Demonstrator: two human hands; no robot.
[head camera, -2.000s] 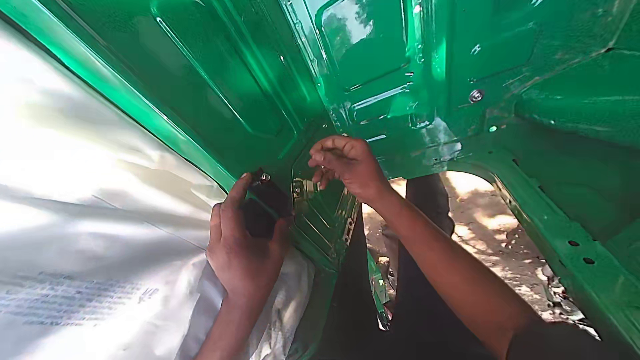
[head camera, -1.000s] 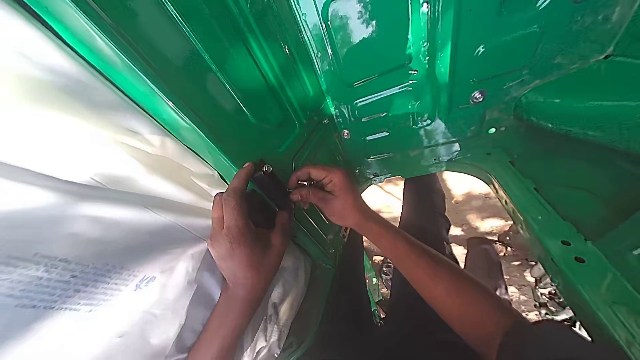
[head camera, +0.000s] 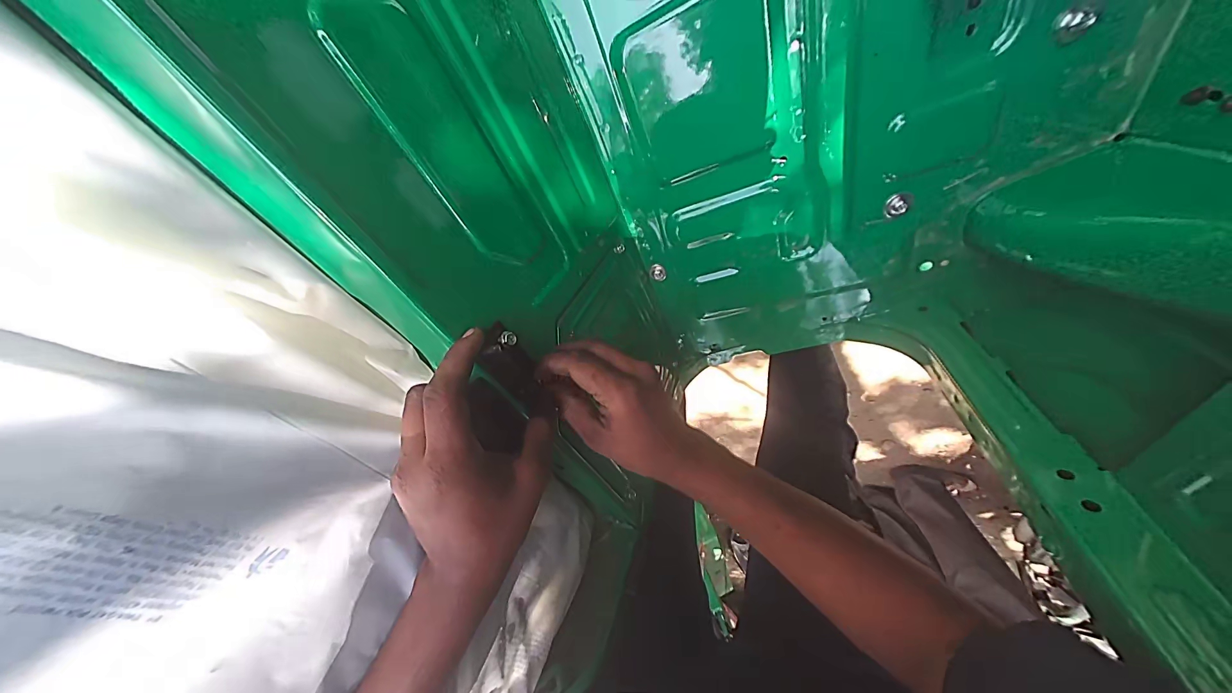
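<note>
A small black part (head camera: 510, 371) lies against the green painted sheet-metal panel (head camera: 452, 173), with a bolt (head camera: 508, 339) at its upper end. My left hand (head camera: 467, 452) grips this part from the left, index finger near the bolt and thumb along the lower right side. The fingers of my right hand (head camera: 611, 404) are bent and pinched together at the part's right edge; whatever small thing may be between them is hidden.
White plastic sheeting (head camera: 192, 433) bearing print covers the left side. An opening in the green body shows the ground (head camera: 905, 423), dark-clothed legs (head camera: 804, 433) and grey cloth (head camera: 943, 539). The green frame's edge (head camera: 1020, 462) runs down the right.
My right hand has come down and left from above the panel corner to the black part, where it showed a small metal piece one second ago. My left hand has stayed on the part.
</note>
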